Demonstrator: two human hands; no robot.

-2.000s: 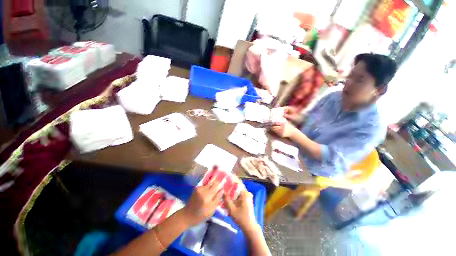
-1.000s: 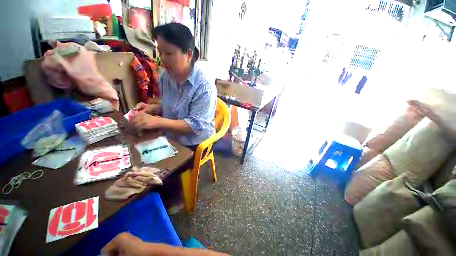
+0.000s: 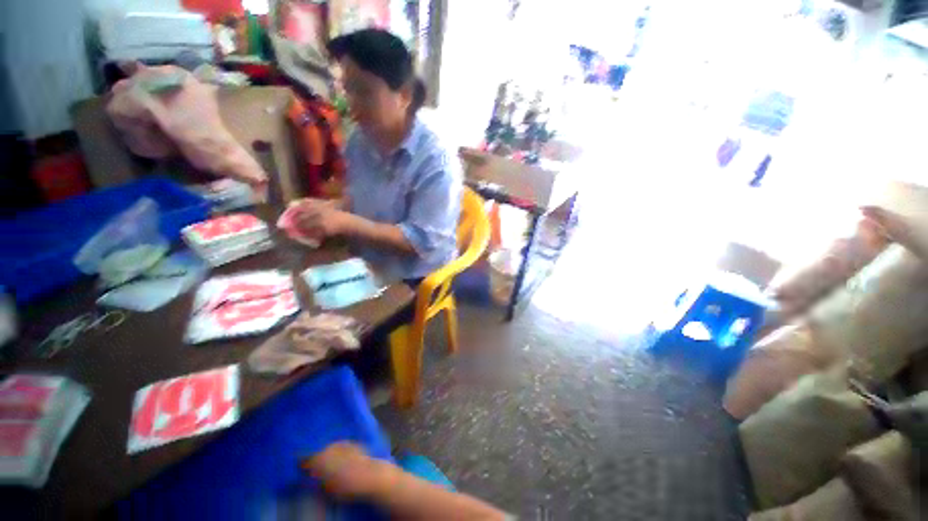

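Note:
My right hand is blurred over the blue tray at the bottom; whether it holds anything cannot be told. My left hand is out of the picture. A red-and-white printed card lies flat on the brown table beside the tray. A stack of red-and-white cards is cut off by the left edge. A glossy pile of packed cards with a black mark lies further back. The tray's lower part is cut off.
A crumpled beige-pink cloth lies at the table's edge. Clear bags, rubber bands and a card stack lie behind. A person sits across, holding a card. Sacks and a blue stool stand right.
The view has swung far to the right from the cards and both hands. My left hand has left the picture. My right hand, earlier holding a card with my left, now shows alone over the tray.

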